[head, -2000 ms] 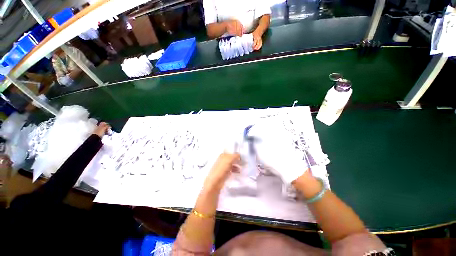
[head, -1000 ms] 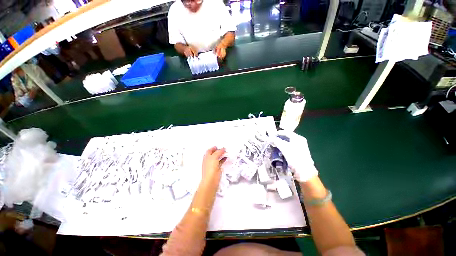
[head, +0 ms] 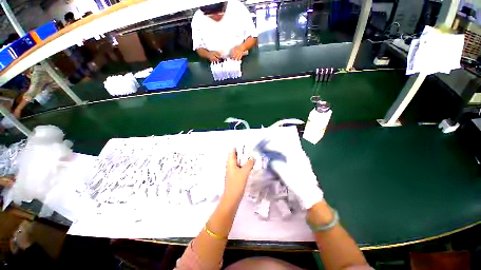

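Observation:
My bare left hand (head: 240,164) is closed around a small white corded unit (head: 247,156) above the white sheet (head: 158,230). My right hand (head: 293,171), in a white glove, is beside it and holds a blue-grey cloth (head: 270,154) against or close to the unit; the contact is blurred. White cords arch up beyond the sheet's far edge. Several white units (head: 262,209) lie in a heap below my hands. A wide spread of white corded pieces (head: 153,171) covers the left part of the sheet.
A cream-white bottle (head: 317,123) stands at the sheet's right far corner. Cloudy plastic bags (head: 42,163) lie at the left. Across the line are a blue tray (head: 166,74), a person (head: 224,31) handling upright white parts (head: 226,70), and small black parts (head: 324,75). Papers (head: 433,51) hang at right.
My hands have come together over the sheet, with the cloth now near the unit. Cords now swing beyond the far edge. The neighbour's dark sleeve, seen at left two seconds ago, has withdrawn. The view has shifted.

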